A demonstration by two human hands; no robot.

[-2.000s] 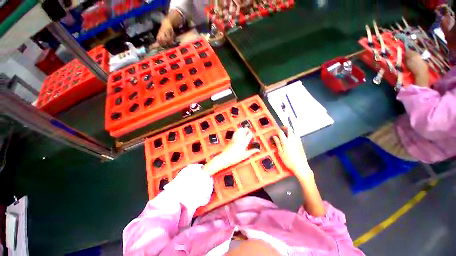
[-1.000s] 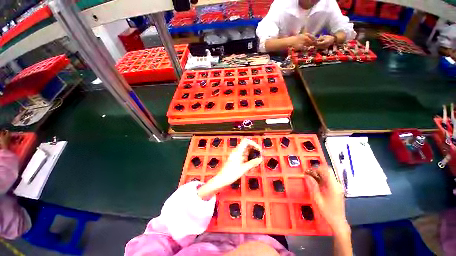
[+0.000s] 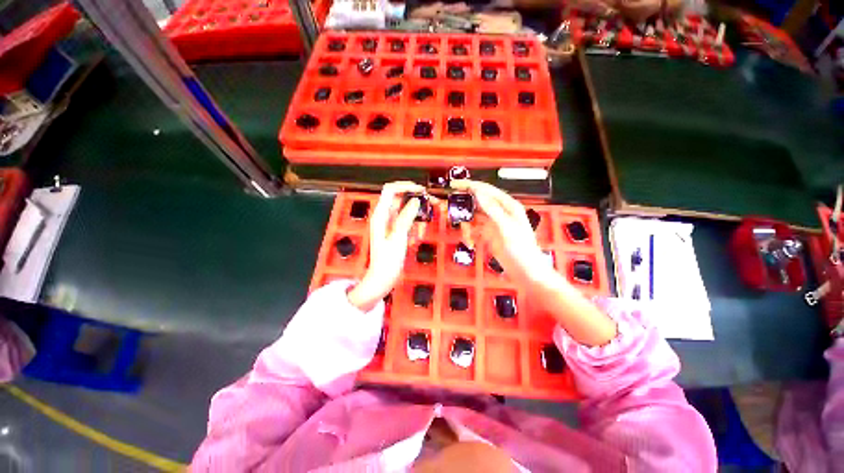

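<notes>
My left hand holds a small black rounded-square watch body above the far edge of the near orange-red tray. My right hand holds another black watch body beside it. The two units are side by side, and neither shows a lit colour. The near tray has black units in many pockets and some empty pockets near the front right. Both forearms hide parts of the tray.
Stacked trays full of units stand beyond, with a white label and small shiny pieces at their front edge. A paper sheet with a pen and a red parts box lie right. A clipboard lies far left; a metal upright stands left.
Both hands have moved up and together at the tray's far edge. The right hand, earlier over the tray's right side, now holds a unit beside the left hand's unit. The camera view has tilted down.
</notes>
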